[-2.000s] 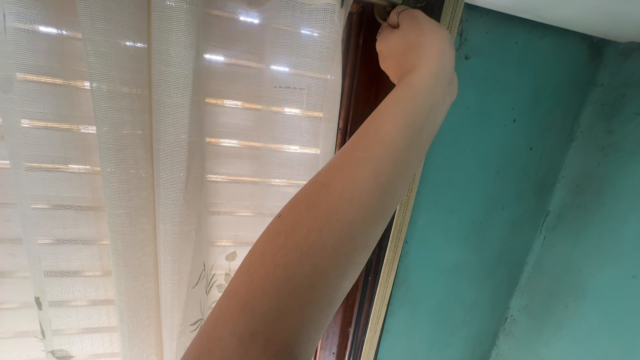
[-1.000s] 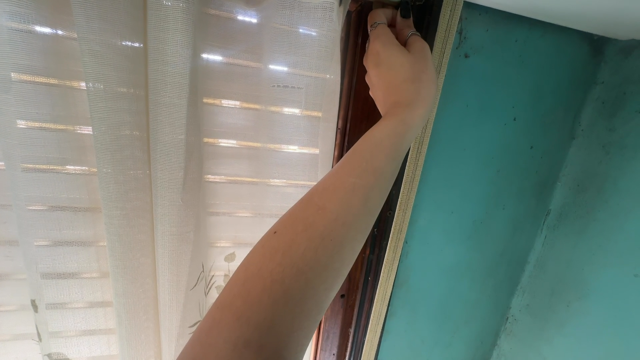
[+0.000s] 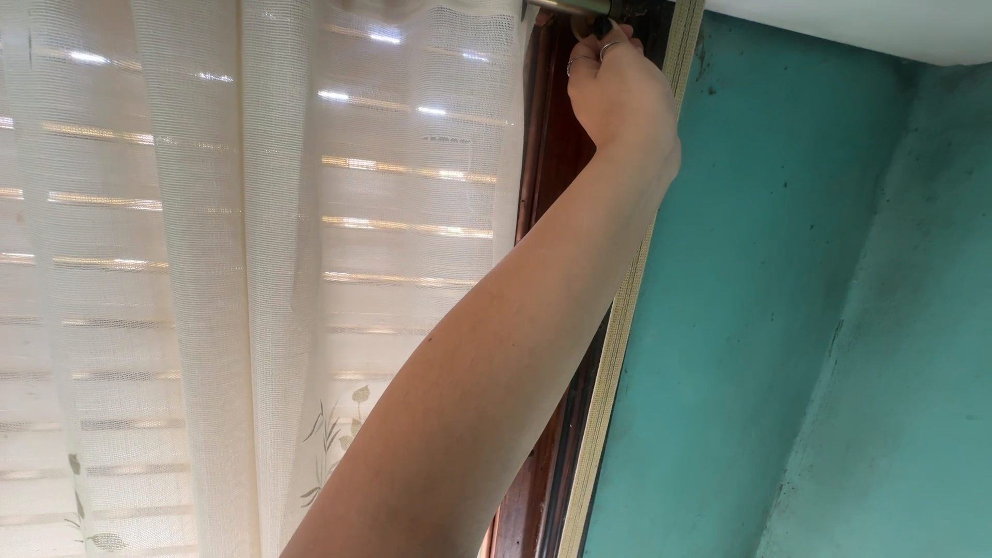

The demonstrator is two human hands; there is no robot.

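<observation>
My right hand (image 3: 620, 89), with dark nails and two finger rings, reaches up to the top of the window frame. Its fingers are bent and pinched around a small curved ring (image 3: 577, 25), partly hidden by the fingertips, at the end of a metal curtain rod (image 3: 566, 6). The bare forearm crosses the view from the bottom centre. To its left hangs a sheer white curtain (image 3: 279, 232) with a leaf pattern low down; its edge is beside the hand, apart from it. My left hand is not in view.
Light passes through the slats of a shutter (image 3: 403, 225) behind the curtain. A dark brown wooden frame (image 3: 554, 116) and a beige strip (image 3: 604, 418) run down beside the teal wall (image 3: 736, 256). The white ceiling (image 3: 868, 27) shows at the upper right.
My right hand has turned at the wrist and its fingers have shifted about the rod's end, staying at the same spot. The curtain looks unchanged.
</observation>
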